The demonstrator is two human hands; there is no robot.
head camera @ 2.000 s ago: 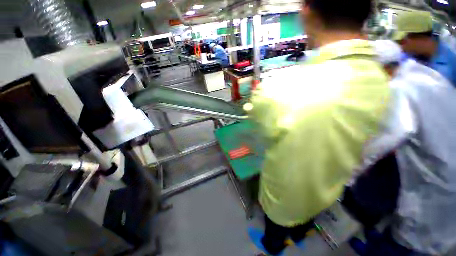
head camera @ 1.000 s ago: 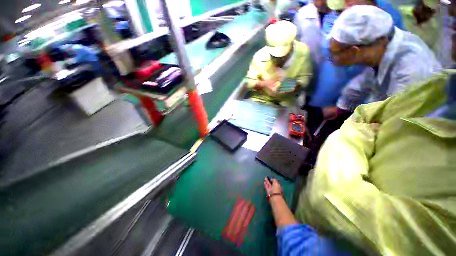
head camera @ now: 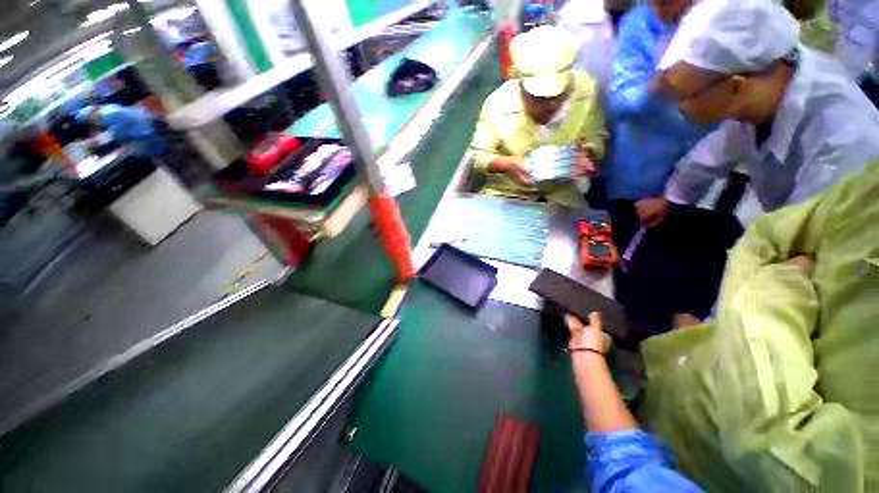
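My right hand (head camera: 590, 335), bare, with a thin red band at the wrist and a blue sleeve, reaches in from the lower right. Its fingers are on the near edge of a dark flat panel (head camera: 578, 298) and hold it tilted at the right side of the green bench. What lies under the panel is hidden or too dark to tell. My left hand is not in view.
Shallow black tray (head camera: 459, 276), orange multimeter (head camera: 598, 245) and pale sheets (head camera: 501, 228) lie beyond the green mat (head camera: 439, 376). Red strips (head camera: 510, 453) lie nearer. A conveyor belt (head camera: 193, 395) runs left. People stand opposite and close at right.
My right hand has moved forward and right onto the dark panel, which was lying flat and is now tilted. The person opposite now holds a pale board up in both hands.
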